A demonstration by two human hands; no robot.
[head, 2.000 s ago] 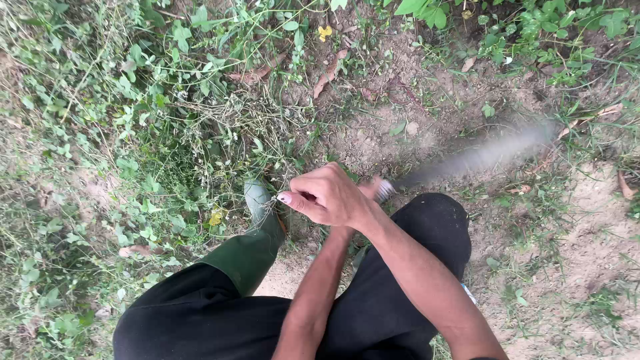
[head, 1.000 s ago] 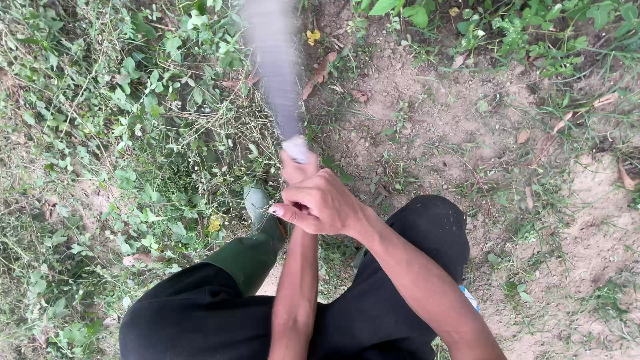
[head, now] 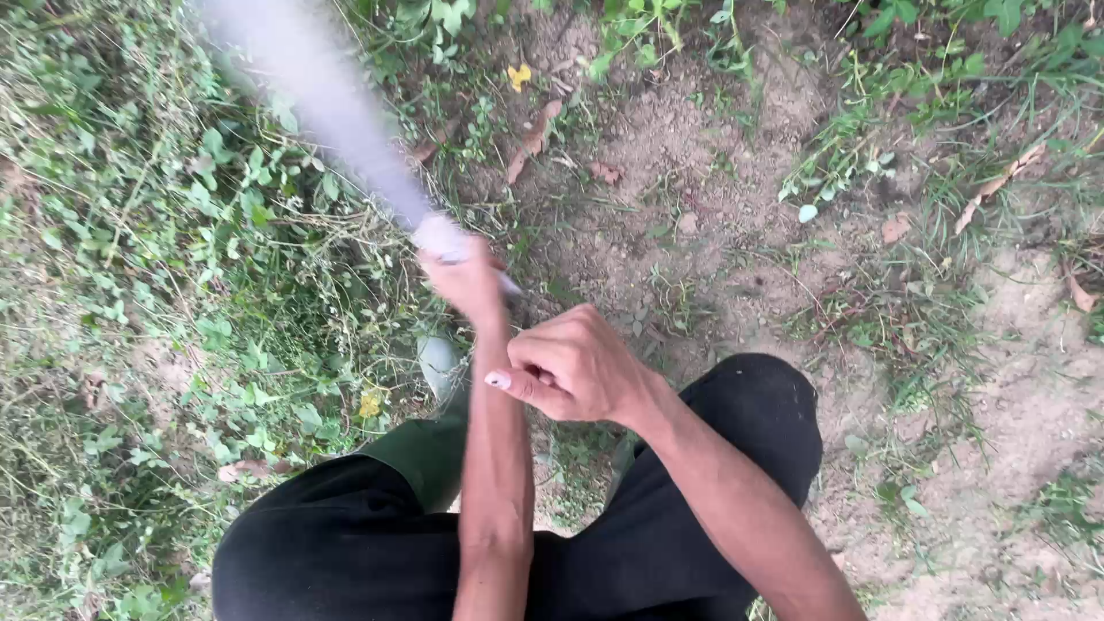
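My left hand (head: pixel 466 276) grips the handle of a long-bladed hand tool, a machete by its look. Its pale blade (head: pixel 345 129) is blurred by motion and points to the upper left over the weeds (head: pixel 216 172); its far end leaves the view. A whitish part (head: pixel 442 236) shows where blade and hand meet. Nearer to me and to the right, my right hand (head: pixel 578 362) is curled into a fist beside the left forearm, thumb pointing left. Nothing is visible in it.
Low green weeds cover the left side. Bare soil (head: pixel 673 172) with dry leaves (head: pixel 535 141) and grass tufts lies ahead and to the right. A green boot (head: pixel 440 371) stands below the left hand, and my knees in black trousers (head: pixel 759 423) frame the lower view.
The blade pointed right two seconds ago, then upward, and now points to the upper left. My left hand has moved out from beneath the right hand, forward and to the left.
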